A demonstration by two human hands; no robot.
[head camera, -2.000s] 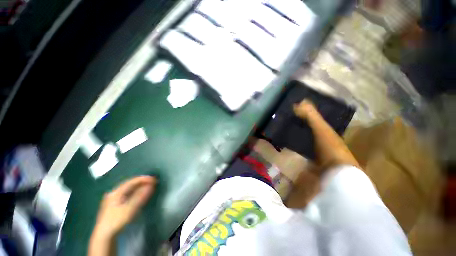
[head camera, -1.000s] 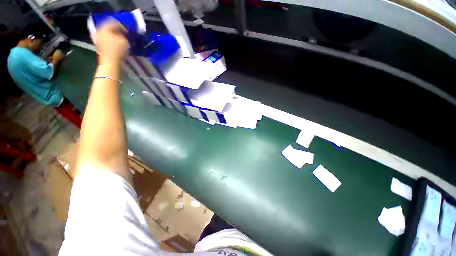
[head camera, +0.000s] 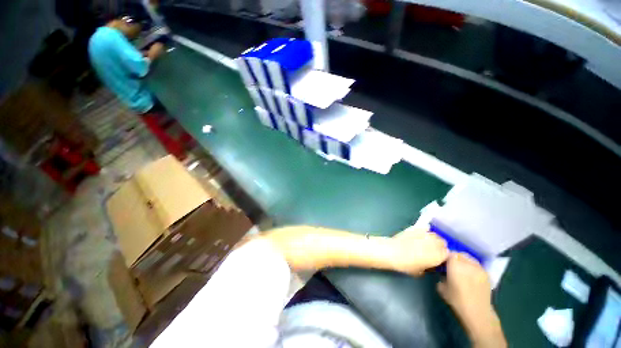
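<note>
My left hand (head camera: 421,250) and my right hand (head camera: 468,280) are close together at the lower right, both on the blue side of an open retail carton (head camera: 457,243). White flaps (head camera: 490,207) spread out beyond the blue side, over the bench edge; I cannot tell how many cartons they belong to. My fingers partly hide the blue side, and the carton's inside is not visible. A stepped stack of open cartons (head camera: 299,115), blue with white flaps sticking out, stands on the green bench at upper centre.
The green bench (head camera: 272,177) runs beside a dark conveyor (head camera: 436,102) with a pale rail. White slips (head camera: 557,325) and a black tray (head camera: 596,316) are at lower right. An open cardboard box (head camera: 163,211) is at left below the bench. A person in teal (head camera: 119,64) is at upper left.
My left hand has moved from the stack's upper left end to the lower right, beside my right hand, which has come into view. White flaps now cover where slips lay. The view has shifted left.
</note>
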